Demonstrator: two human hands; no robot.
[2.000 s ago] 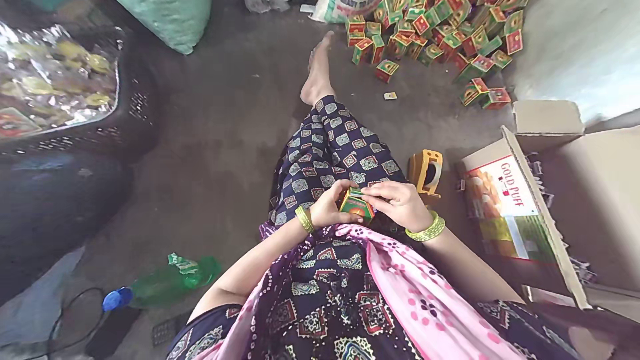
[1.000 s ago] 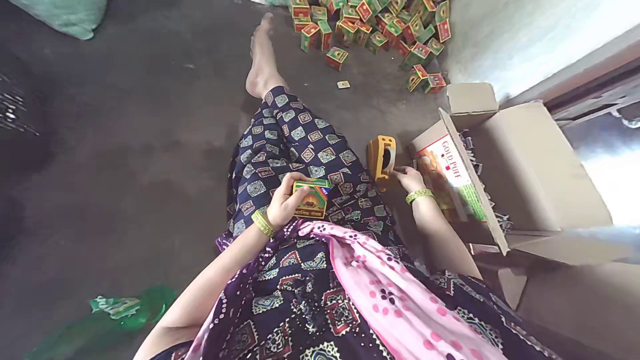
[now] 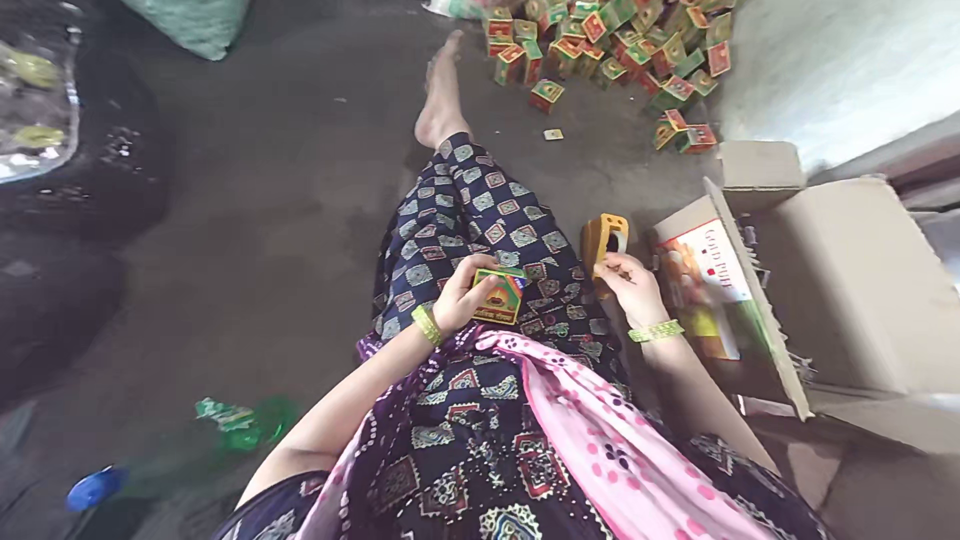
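Observation:
My left hand (image 3: 466, 294) grips a small green, red and yellow printed carton (image 3: 499, 296) by its left side, over my lap. On the floor to the right stands a yellow tape dispenser (image 3: 602, 238) with a roll in it. The fingers of my right hand (image 3: 628, 281) are pinched together at the near end of the dispenser; whether they hold a tape end cannot be told. Green bangles circle both wrists.
A heap of similar small cartons (image 3: 592, 45) lies on the floor ahead. An open cardboard box (image 3: 832, 277) stands at my right. A green plastic bottle (image 3: 251, 429) with a blue cap (image 3: 94, 487) lies at lower left. A pale sack (image 3: 199, 22) is at upper left.
Two seconds ago both hands were on the carton. My right hand has moved off it to the tape dispenser at the right; my left hand has kept hold of the carton.

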